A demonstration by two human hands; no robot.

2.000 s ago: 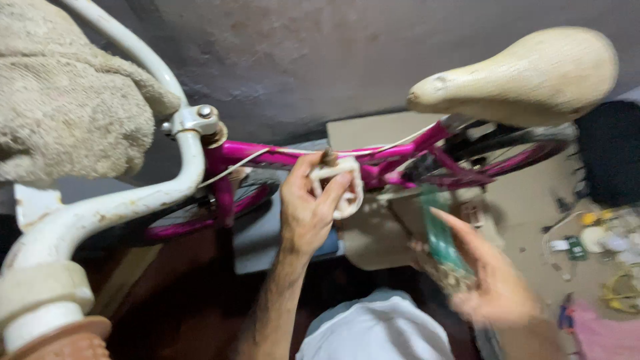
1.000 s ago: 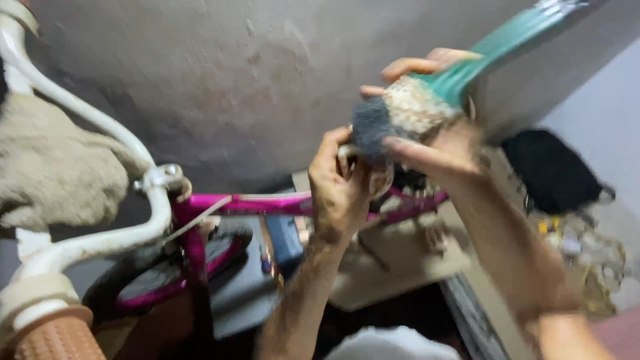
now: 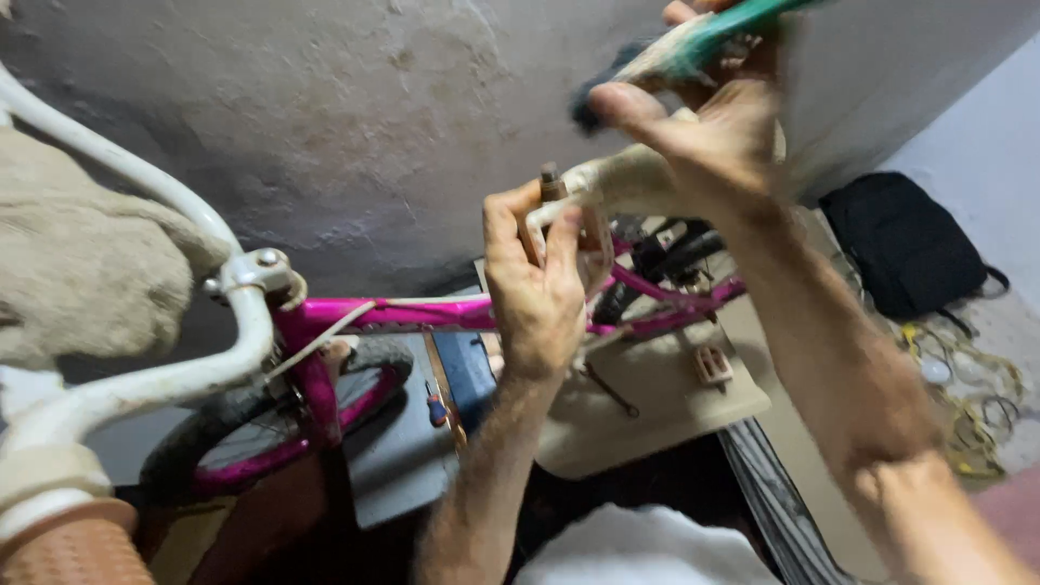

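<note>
My left hand (image 3: 532, 284) grips a whitish bicycle pedal (image 3: 597, 236), its threaded spindle (image 3: 551, 180) pointing up. Above and to the right, my right hand (image 3: 715, 138) holds a green-handled brush (image 3: 731, 28), blurred, along with a dark pad (image 3: 597, 101) at its lower end; the pad is apart from the pedal. Behind both hands stretches a bicycle with a magenta frame (image 3: 406, 315) and white handlebar (image 3: 154, 378). My right arm partly hides its pale saddle (image 3: 630, 175). Another pedal (image 3: 713, 366) lies on the beige board, with a wrench (image 3: 611, 392) to its left.
A grey cloth bundle (image 3: 89, 252) hangs at the handlebar on the left. Below the frame are a blue box (image 3: 463, 370) and a screwdriver (image 3: 436, 409). A black bag (image 3: 906, 244) and tangled yellowish cords (image 3: 971, 414) lie on the right. A rough wall (image 3: 390, 162) runs behind the bicycle.
The right hand has risen from low on the right with the green-handled brush. One second ago the dark pad was against or close to the pedal; now it is up and apart from it.
</note>
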